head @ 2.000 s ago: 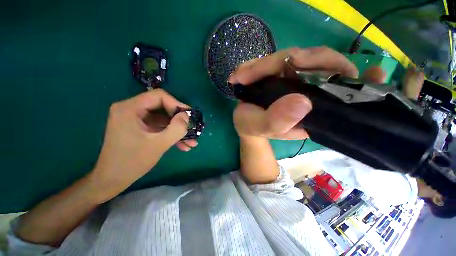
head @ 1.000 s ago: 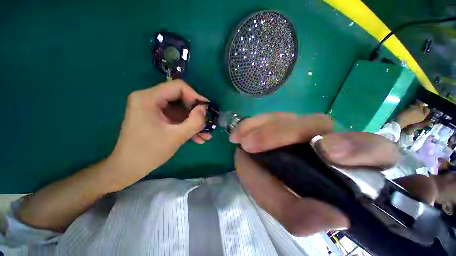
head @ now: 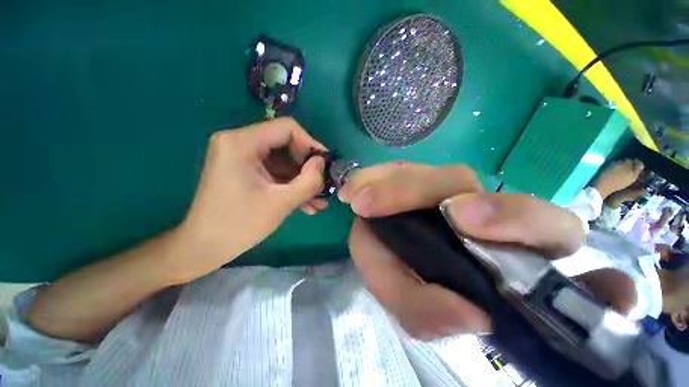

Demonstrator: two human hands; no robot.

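Note:
My left hand (head: pixel 253 185) pinches a small black module (head: pixel 330 175) between thumb and fingers above the green mat. My right hand (head: pixel 446 227) is wrapped around a thick black electric screwdriver (head: pixel 529 291) with a silver lever; it looks large near the camera. The screwdriver's silver tip end (head: pixel 347 169) is at the right side of the module; the exact contact point is hidden by fingers and blur. A second black part (head: pixel 276 74) with a pale round centre lies on the mat above my left hand. A round dark tray (head: pixel 409 80) holds many glittering screws.
A green box (head: pixel 559 147) with a shiny strip and a black cord stands at the right. Yellow tape (head: pixel 597 68) curves along the mat's upper right edge. Another person's hand (head: pixel 619 175) and pale clothing show at the far right.
The screwdriver has swung from beside the screw tray down to the module, its tip now at the module's side. The view has shifted, so the tray and second part sit further right.

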